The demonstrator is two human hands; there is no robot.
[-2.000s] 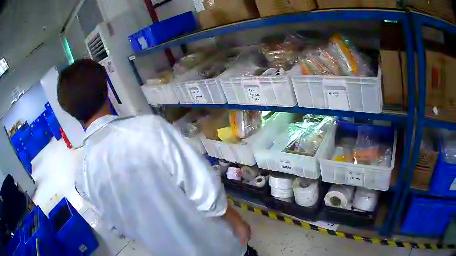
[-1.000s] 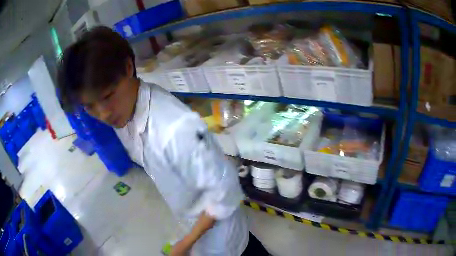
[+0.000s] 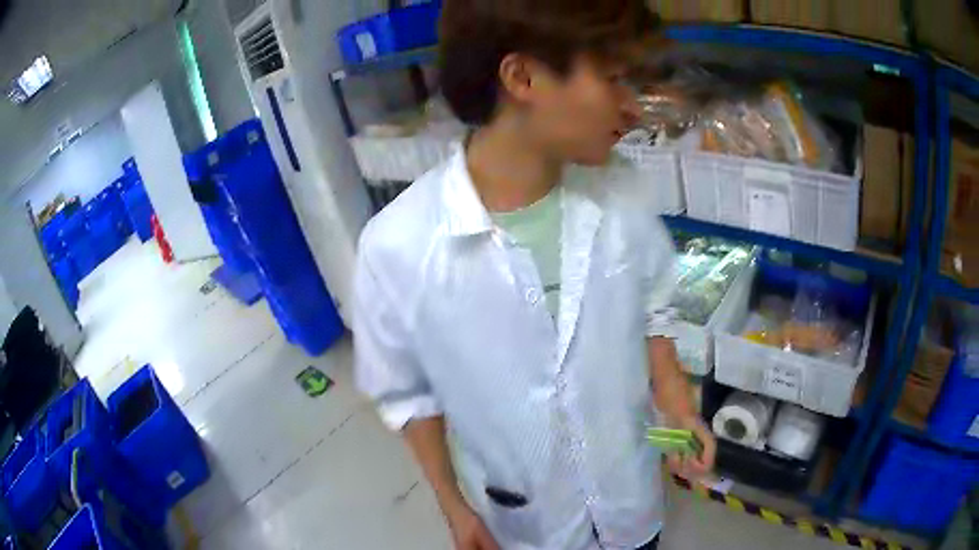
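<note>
Neither of my hands is in the picture. A person in a white coat (image 3: pixel 483 322) stands close in front of me, head turned to the right of the picture. One hand of this person holds a small green-white item (image 3: pixel 673 438) at waist height. The other hand hangs low near the bottom edge. Behind the person, a white bin (image 3: pixel 789 371) on the rack holds clear plastic bags with orange and yellow items. Another white bin (image 3: pixel 768 204) with bags sits on the shelf above.
A blue rack (image 3: pixel 912 258) stands on the right, with white label rolls (image 3: pixel 743 417) low down and yellow-black floor tape (image 3: pixel 773 520) along it. Blue crates (image 3: pixel 161 451) stand at lower left. Tall blue stacks (image 3: pixel 268 242) stand by the wall behind the person.
The person has turned from back view to face my side and now stands nearer the middle, covering part of the rack. The green-white item has come into clear view.
</note>
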